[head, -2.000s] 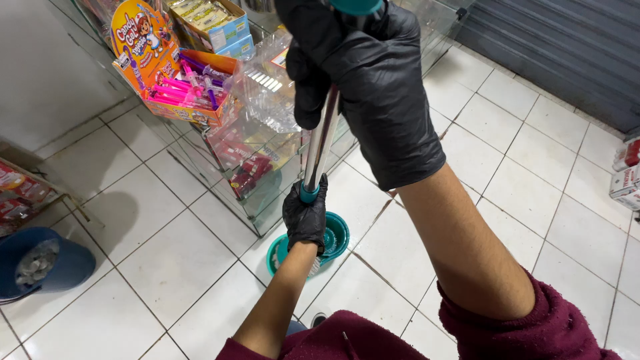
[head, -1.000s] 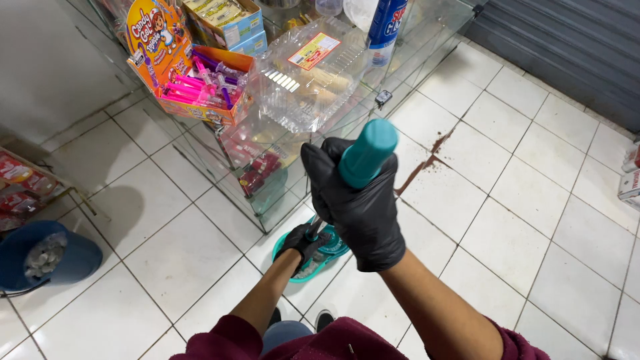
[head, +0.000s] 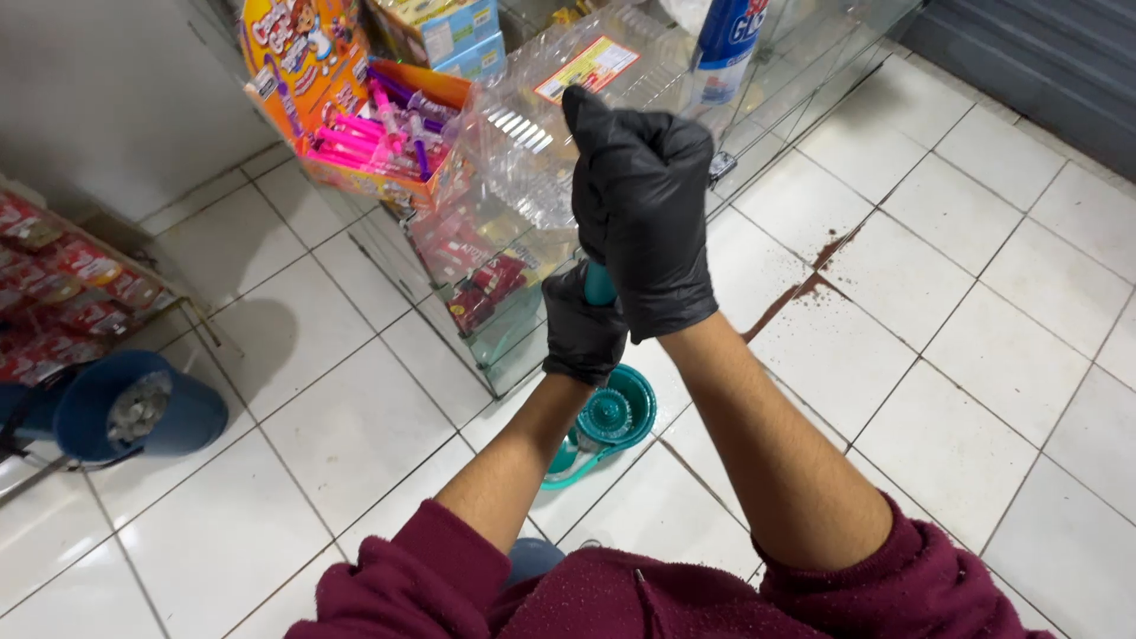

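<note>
Both hands wear black gloves. My right hand (head: 652, 213) is closed around the upper part of a mop-like handle, seen nearly end-on and mostly hidden by the glove. Just below it, my left hand (head: 583, 324) grips the same handle, whose teal part (head: 600, 284) shows between the two hands. The handle's lower end is hidden behind my hands and forearm. On the floor beneath stands a teal spin-mop bucket (head: 655, 410) with a round basket inside, partly covered by my left forearm.
A glass display counter (head: 497, 377) holds an orange candy box (head: 355, 182), clear plastic containers (head: 524, 133) and a blue spray can (head: 723, 53). A dark blue bucket (head: 191, 417) stands left, by a rack of red packets (head: 71, 284). Brown dirt (head: 790, 302) marks the white tiles at right.
My two hands have come closer together on the handle. The teal top end, visible above my right hand a second ago, is out of sight, and more of the mop bucket's basket shows.
</note>
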